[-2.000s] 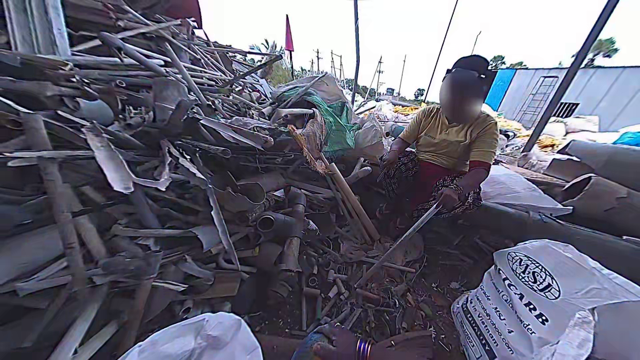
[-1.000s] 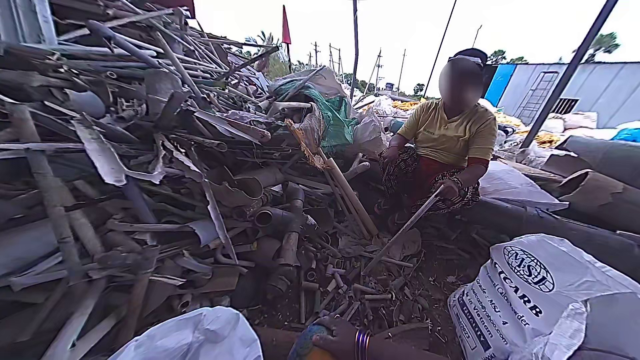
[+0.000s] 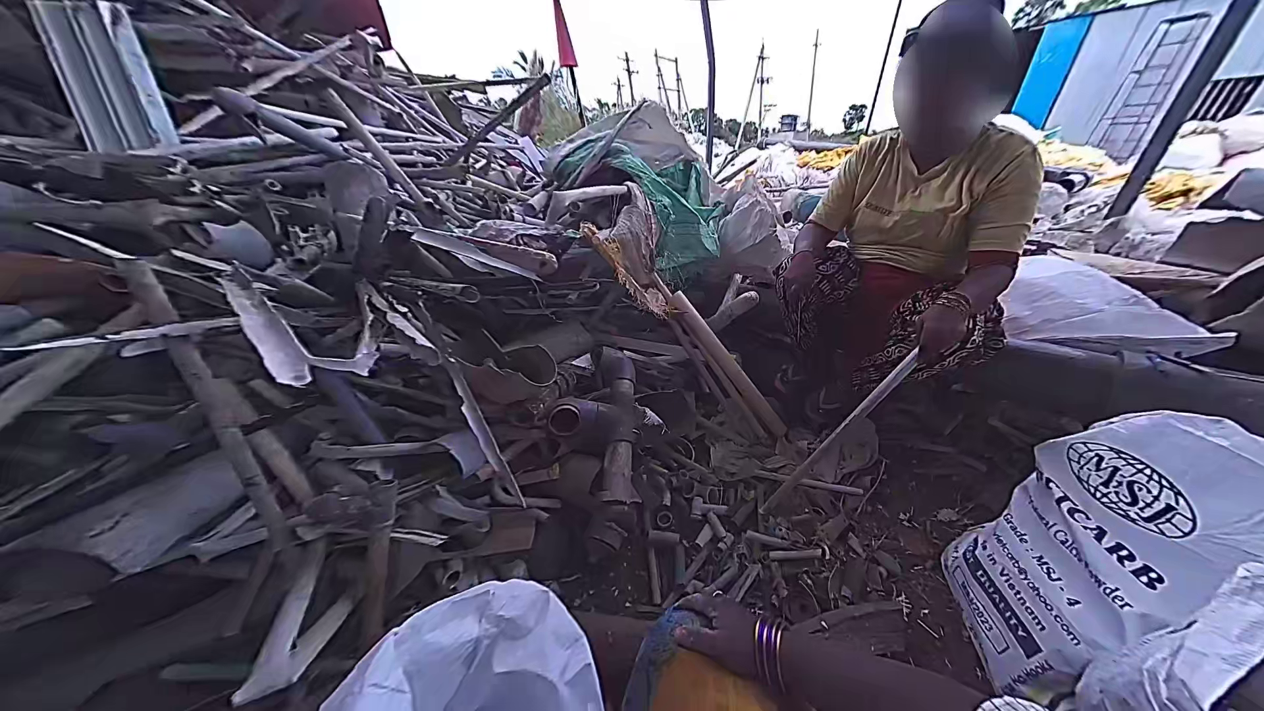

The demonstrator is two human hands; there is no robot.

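My right hand, with purple and gold bangles at the wrist, lies at the bottom centre. Its fingers rest over the edge of a blue and yellow item; whether they grip it is unclear. My left hand is out of view. Just beyond my right hand, short pieces of plastic pipe are scattered on the dark ground. An open white sack stands to the left of the hand, and a printed white sack to the right.
A large heap of scrap pipes rises at the left. A pipe tee lies at its foot. Opposite, a seated person holds a long pale strip slanting down to the scraps. A thick pipe lies behind the printed sack.
My right hand has shifted slightly over the blue and yellow item. The person opposite still holds the pale strip.
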